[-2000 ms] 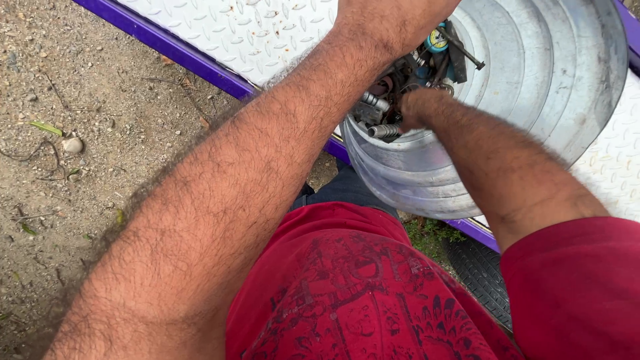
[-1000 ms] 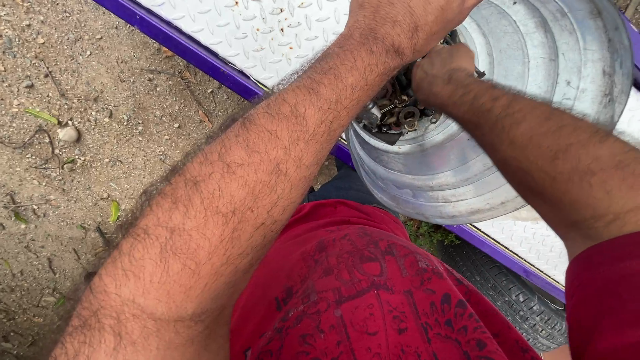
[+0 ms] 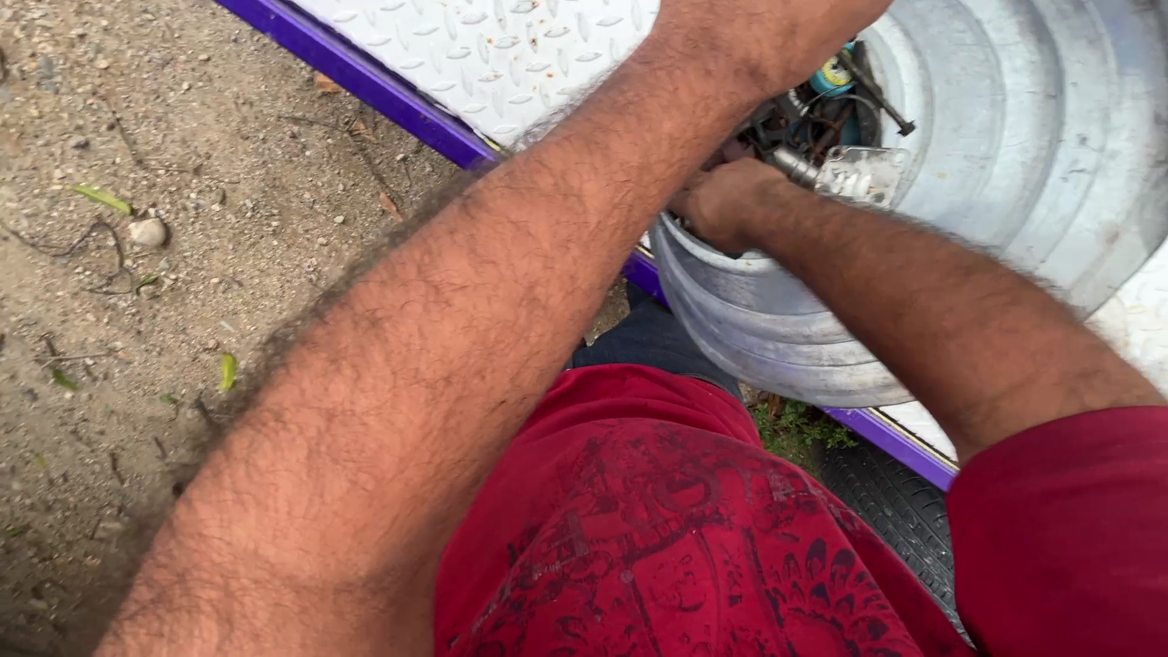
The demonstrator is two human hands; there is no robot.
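A round, stepped grey metal container (image 3: pixel 985 109) holds a jumble of metal parts. My right hand (image 3: pixel 735 205) reaches down at the container's near left edge, its fingers hidden among the parts. Beside its wrist lie a silvery cylindrical fitting (image 3: pixel 792 166) and a clear, flat rectangular piece (image 3: pixel 862 173). Farther up are a long dark bolt (image 3: pixel 878 94) and a teal item with a yellow face (image 3: pixel 832 77). My left hand (image 3: pixel 794 23) is at the top edge above the container, cut off by the frame, so its fingers and anything in them cannot be seen.
Under the container is a white diamond-plate metal deck (image 3: pixel 493 55) with a purple frame edge (image 3: pixel 383 91). A black tyre (image 3: pixel 890 511) shows below the deck, near some green weeds (image 3: pixel 794 429). Sandy ground (image 3: pixel 182 292) with a pale stone (image 3: pixel 148 233) lies at left.
My right hand has moved left and down from the middle of the parts to the container's near left edge. The teal item and long bolt, covered one second ago, show again.
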